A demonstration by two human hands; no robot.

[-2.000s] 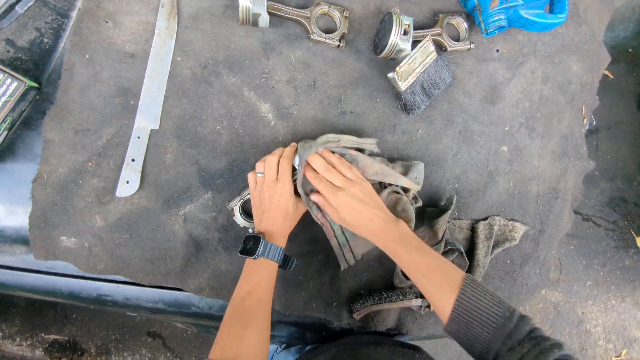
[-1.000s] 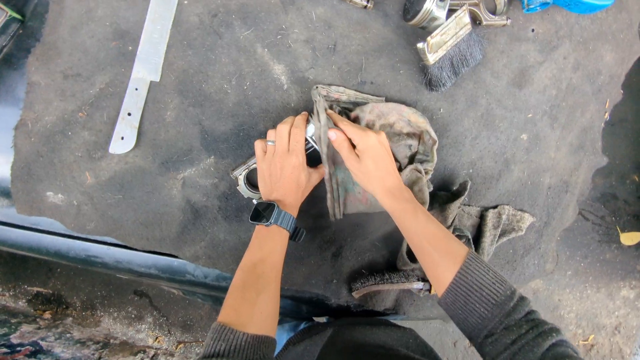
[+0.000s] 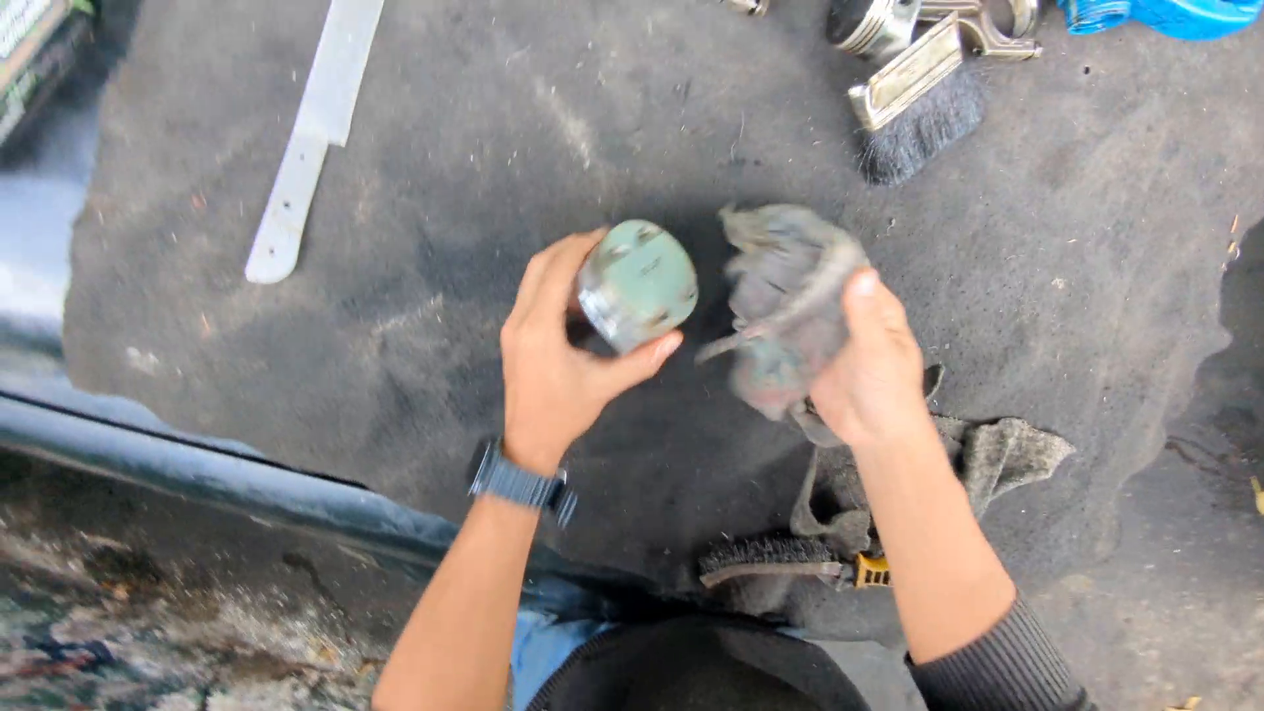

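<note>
A metal piston (image 3: 647, 276) is gripped around its side by my left hand (image 3: 558, 346), its greenish round crown facing up towards the camera. Whatever is attached below the crown is hidden. To the right, my right hand (image 3: 874, 360) holds a bunched, stained grey rag (image 3: 790, 296), blurred by motion. A gap separates rag and piston. Under my right forearm lies a second grey cloth (image 3: 1012, 459), beside a wire brush (image 3: 770, 561) with a yellow and black handle.
A long flat metal blade with a holed tang (image 3: 316, 138) lies at upper left. At upper right are a wide dark-bristled brush (image 3: 918, 109), another piston (image 3: 874, 25) with its connecting rod (image 3: 997, 35), and a blue plastic item (image 3: 1175, 15). All rest on a dark mat (image 3: 425, 227).
The rag has come off the piston and is bunched in my right hand, to the right. My left hand has tilted the piston so its crown shows.
</note>
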